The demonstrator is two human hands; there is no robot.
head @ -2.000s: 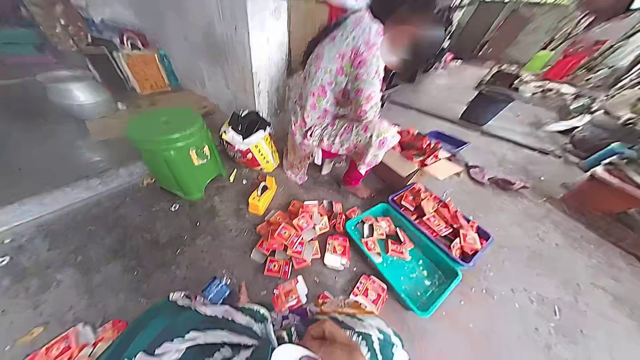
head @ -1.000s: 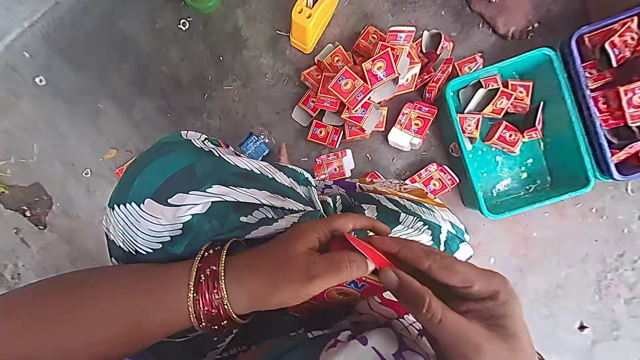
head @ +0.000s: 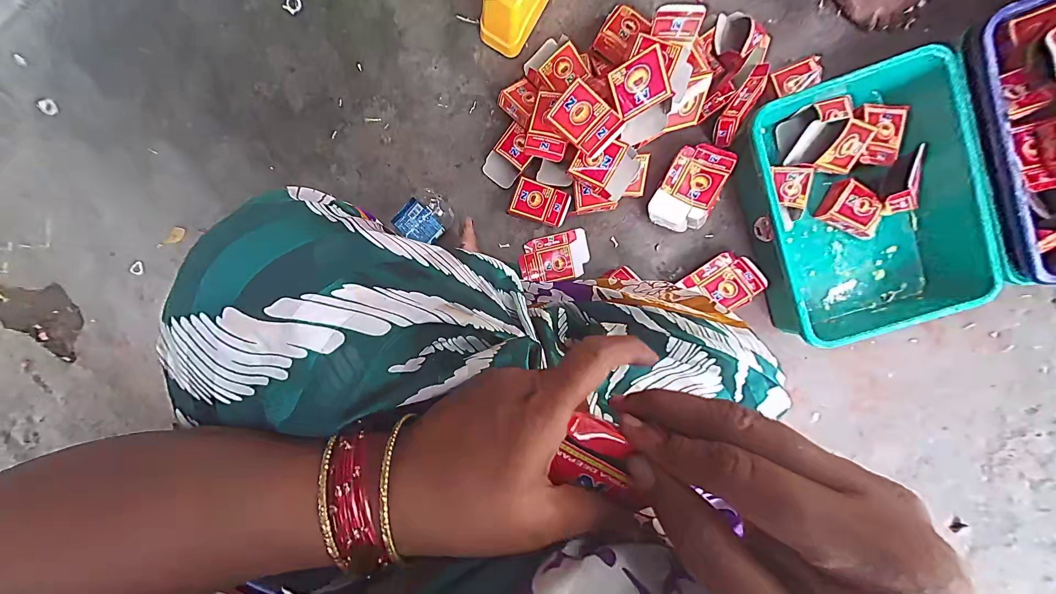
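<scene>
A small red printed cardboard box is between my hands above my lap. My left hand, with red and gold bangles at the wrist, wraps around it from the left, the thumb raised over it. From the right, the fingertips of my right hand pinch the box's near right end. My palms hide most of the box. Beyond my knees, a pile of red cardboard boxes lies on the floor, many with their flaps open. A few more lie close to the green and white patterned cloth over my legs.
A teal plastic tray at the right holds several red boxes. A dark blue tray with more boxes stands beside it. At the top edge is a yellow plastic object. A small blue packet lies on the concrete floor.
The view has tilted down strongly. A red flap stood up between my fingertips one second ago; now my left hand is around the box and my right fingertips are at its end.
</scene>
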